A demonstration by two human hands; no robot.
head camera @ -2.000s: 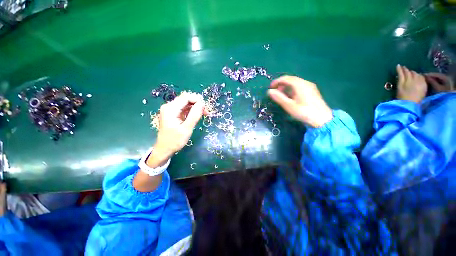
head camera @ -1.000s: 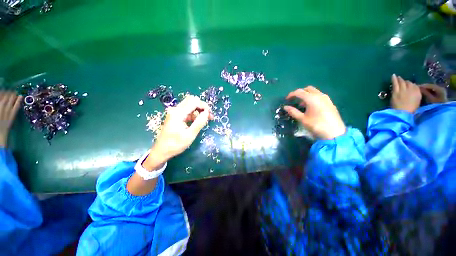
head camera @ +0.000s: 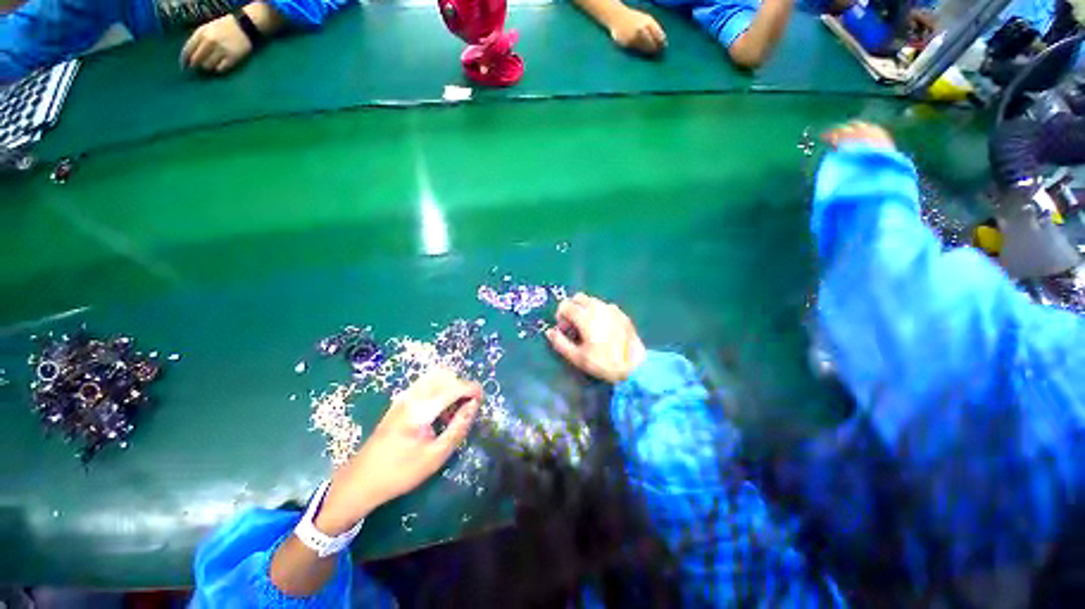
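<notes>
My left hand (head camera: 431, 431), with a white wristband, is over the near edge of the silver-white small parts (head camera: 458, 345), fingers curled with thumb near fingertips. I cannot tell if it holds a part. My right hand (head camera: 599, 338) is at the lower right of a purple-silver cluster (head camera: 519, 297), fingertips down near small pieces; whether it grips one is hidden. Gold-tone small fittings (head camera: 336, 422) lie left of my left hand. A small dark cluster (head camera: 355, 347) lies above them.
A large dark heap with rings (head camera: 89, 387) lies far left. A neighbour's blue sleeve (head camera: 875, 226) reaches across at right. Other people's hands (head camera: 218, 43) rest on the far side, beside a red wrapped object (head camera: 485, 45). A gridded tray (head camera: 36, 105) is far left.
The view has tilted up, showing the far side. My right hand has moved left to the purple-silver cluster. The right neighbour's arm now reaches forward; the left neighbour's hand is gone from view.
</notes>
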